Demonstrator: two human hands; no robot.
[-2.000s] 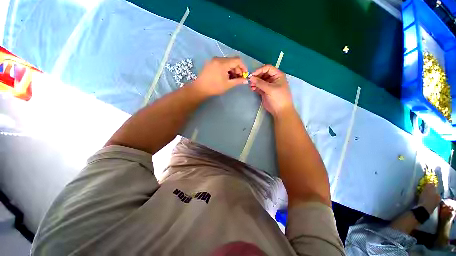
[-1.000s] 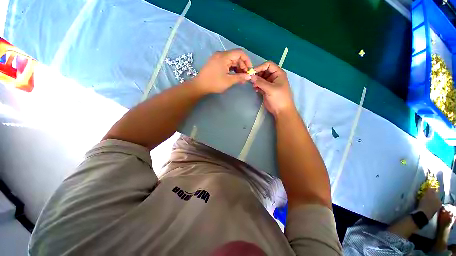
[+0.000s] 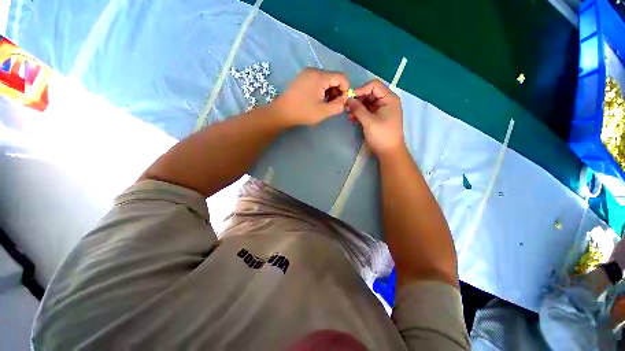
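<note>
My left hand [image 3: 308, 97] and my right hand [image 3: 380, 116] meet fingertip to fingertip above the pale table cover [image 3: 308, 164]. Both pinch a small yellow part [image 3: 351, 93] between them. The fingers hide most of it, and I cannot tell whether a white piece is joined to it. A loose pile of small white parts [image 3: 255, 83] lies on the cover beyond and left of my left hand.
The dark green belt [image 3: 466, 55] runs beyond the cover, with one small yellowish piece [image 3: 521, 78]. A blue bin [image 3: 588, 89] of yellow parts stands right. A neighbour's arm [image 3: 606, 274] is by a yellow pile [image 3: 589, 259]. A red-orange tray [image 3: 24, 77] is far left.
The small piece on the belt has shifted right in view. The yellow part shows differently between my fingertips, which stay together. The neighbour's arm has moved right.
</note>
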